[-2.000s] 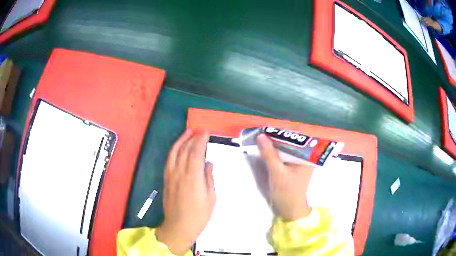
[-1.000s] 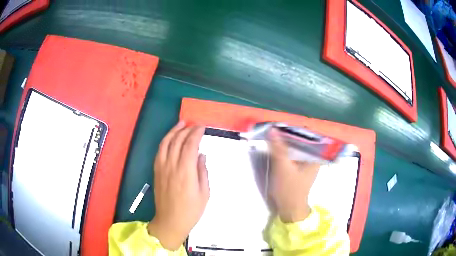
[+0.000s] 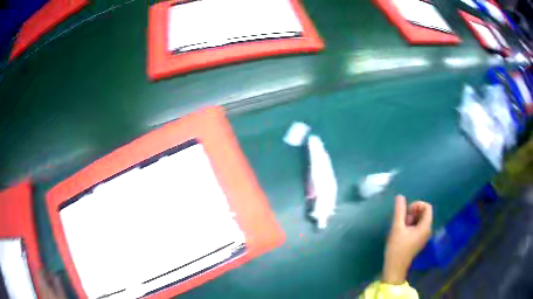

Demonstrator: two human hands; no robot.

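The white panel (image 3: 152,222) with a thin dark edge lies on a red-orange foam pad (image 3: 257,216) at the lower left. A glue tube (image 3: 322,181), blurred and pale, lies on the bench right of the pad. A small white needle-tip bottle (image 3: 376,184) lies right of the tube. My right hand (image 3: 408,236) is over the bench's near right side, below the bottle, with fingers partly curled and apart and nothing seen in it. My left hand (image 3: 52,286) is a dim blur at the bottom left edge, beside the pad and mostly cut off.
A small white square (image 3: 297,134) lies above the tube. Another panel on a pad (image 3: 234,55) is across the bench. Part of a pad with a panel (image 3: 13,204) shows at the left edge. A clear plastic bag (image 3: 485,125) is at the right, with yellow cloth (image 3: 517,169) beyond.
The view has swung to the right. The tube has left my right hand and lies on the bench. My right hand has moved right, off the panel. My left hand has left the panel's top edge.
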